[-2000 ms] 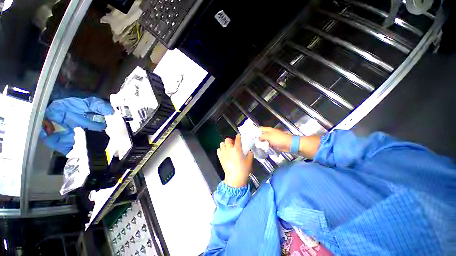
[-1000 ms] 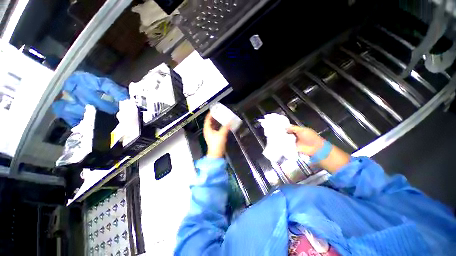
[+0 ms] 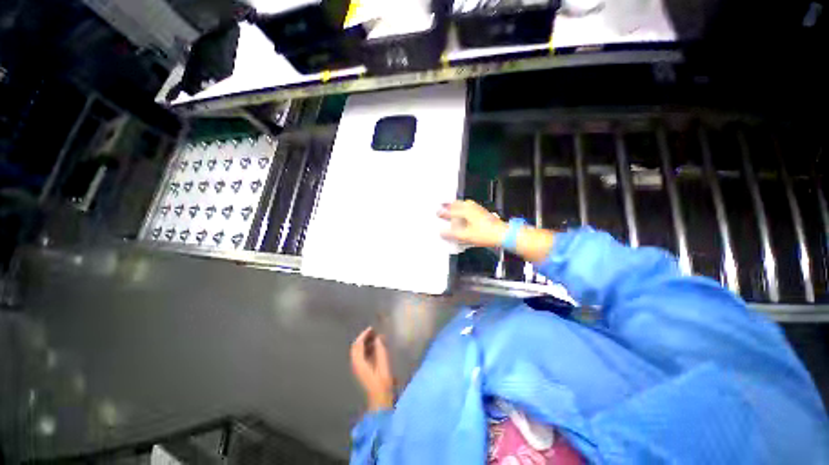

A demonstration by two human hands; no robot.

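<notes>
A large flat white unit [image 3: 386,200] lies across the roller line, with its small black display panel [image 3: 394,133] near the far end. My right hand [image 3: 474,224], with a blue wristband, is at the unit's right edge, fingers on its white top. Whether a white cloth is under the fingers cannot be told against the white surface. My left hand [image 3: 371,361] hangs low over the floor, off the unit, blurred, fingers slightly curled and apart, with nothing seen in it.
Metal rollers [image 3: 673,209] run to the right of the unit. A ball transfer table [image 3: 211,195] is on the left. A shelf edge [image 3: 364,84] with black bins [image 3: 404,50] crosses behind the unit. A dark crate-like frame [image 3: 218,440] stands at the bottom left.
The view has turned towards the unit. My right hand has moved from over the rollers onto the unit's edge. My left hand has dropped low; the white pieces held earlier no longer show.
</notes>
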